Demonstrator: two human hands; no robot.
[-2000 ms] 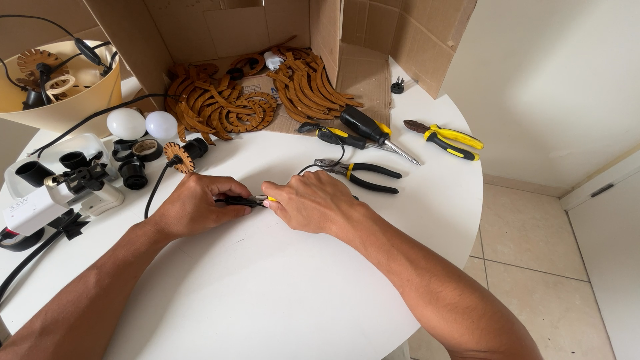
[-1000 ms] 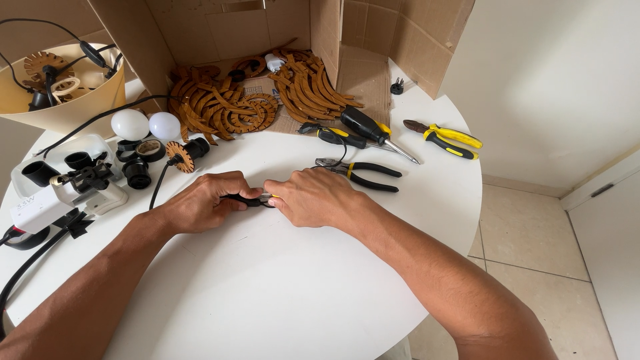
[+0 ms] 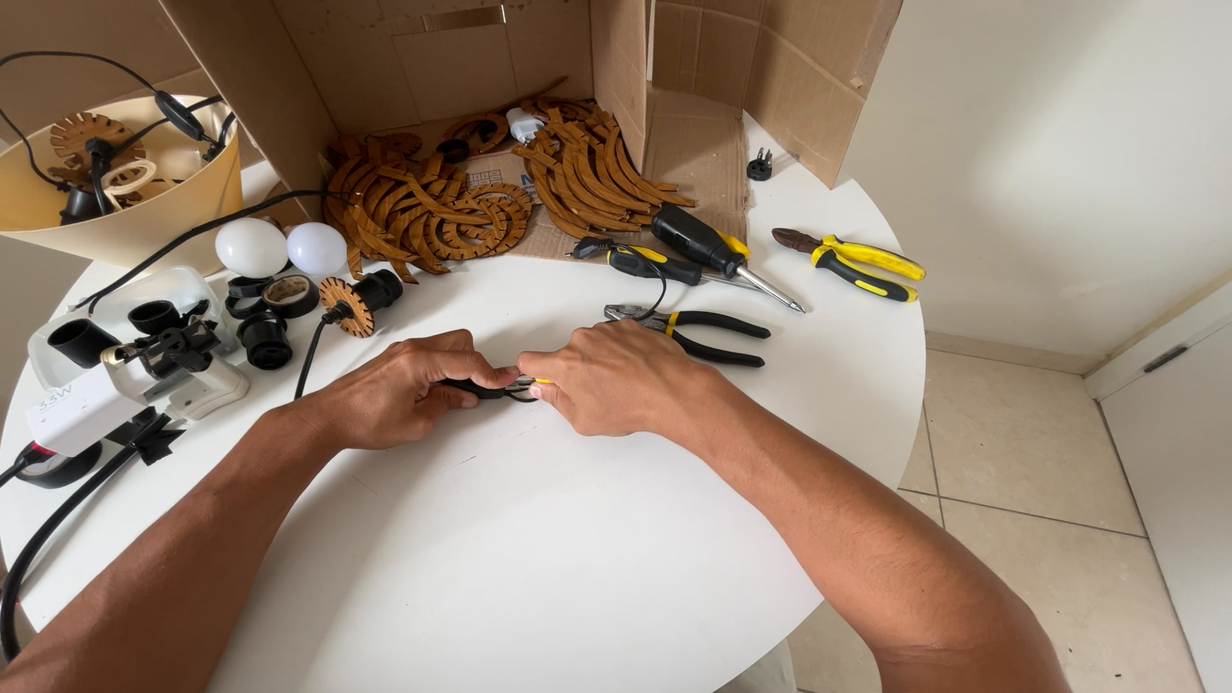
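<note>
My left hand (image 3: 409, 390) grips a small black part (image 3: 472, 388), most of it hidden by the fingers. Against it, my right hand (image 3: 611, 377) is closed on a small tool with a yellow-and-metal end (image 3: 529, 382); its kind cannot be told. A thin black cord loops near the fingertips. Just behind my right hand lie pliers with black handles (image 3: 717, 332). A large black screwdriver (image 3: 717, 252) and a smaller black-and-yellow tool (image 3: 654, 264) rest farther back. To the left, a lamp socket with a notched wooden disc (image 3: 346, 306) stands near my left hand.
Curved wooden pieces (image 3: 597, 173) lie in an open cardboard box (image 3: 462, 72) at the back. Yellow-handled cutting pliers (image 3: 852, 265) are at right, near a black plug (image 3: 759, 166). Bulbs (image 3: 251, 247), black sockets (image 3: 264, 339), a white charger (image 3: 82, 414) and a cream lampshade (image 3: 207, 207) crowd the left.
Both hands stay together over the same part of the table, with the fingers slightly shifted around the small black part. The tools around them have not moved.
</note>
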